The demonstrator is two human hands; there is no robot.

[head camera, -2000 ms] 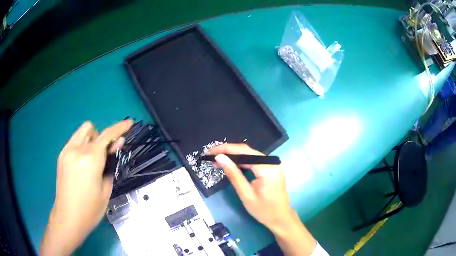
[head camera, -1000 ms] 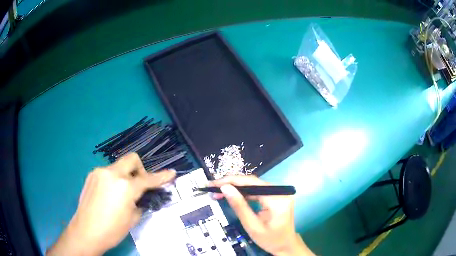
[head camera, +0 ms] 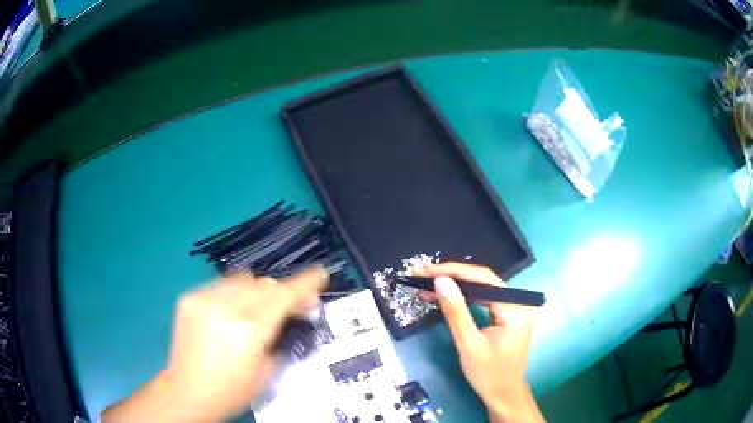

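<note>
My right hand grips black tweezers, their tip at the pile of tiny silvery metal pieces in the near end of the black tray. My left hand is blurred over the left part of the white fixture, with dark strip ends showing under its fingers. The fixture has a dark rectangular block and round dark holes. A heap of black strips lies left of the tray, beyond my left hand.
A clear zip bag of silvery pieces with a white label lies right of the tray. A small dark and blue fitting is at the fixture's right side. A black stool stands beyond the bench at right. A dark raised edge runs along the left.
The tweezers have moved from over the fixture back to the metal pieces. My left hand stays by the fixture's left side. The whole view has shifted, with things lower and further right.
</note>
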